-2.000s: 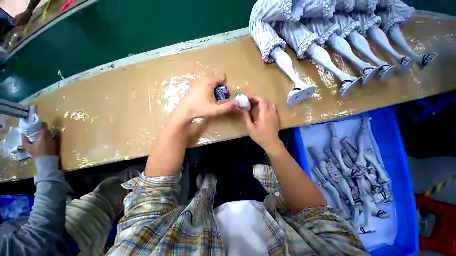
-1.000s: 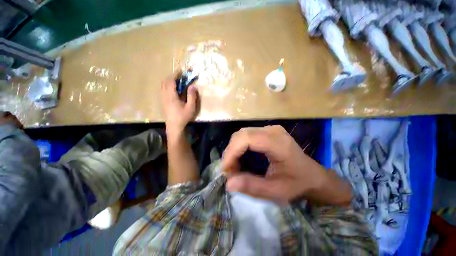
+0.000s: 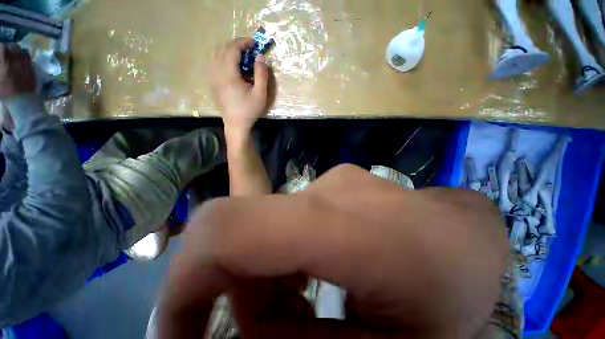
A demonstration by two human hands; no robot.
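Observation:
My left hand (image 3: 242, 86) rests on the tan bench, its fingers and thumb closed around a small dark blue patterned packet (image 3: 256, 53). My right hand (image 3: 345, 245) is raised close to the camera, large and blurred; its fingers are bent down and partly out of clear view, so I cannot tell whether it holds anything. The white glue bottle (image 3: 406, 49) with its thin teal tip lies on the bench to the right of my left hand, touched by neither hand.
Pale legs with sandalled feet (image 3: 520, 61) lie on the bench at the upper right. A blue bin (image 3: 578, 198) full of legs is at lap height on the right. A neighbouring person's grey sleeve (image 3: 50, 145) and hand are at the left, near a metal fixture (image 3: 33, 20).
The glue bottle now lies on the bench, out of both hands. My left hand has moved left, gripping the packet. My right hand has come up close to the camera. The view has tilted down.

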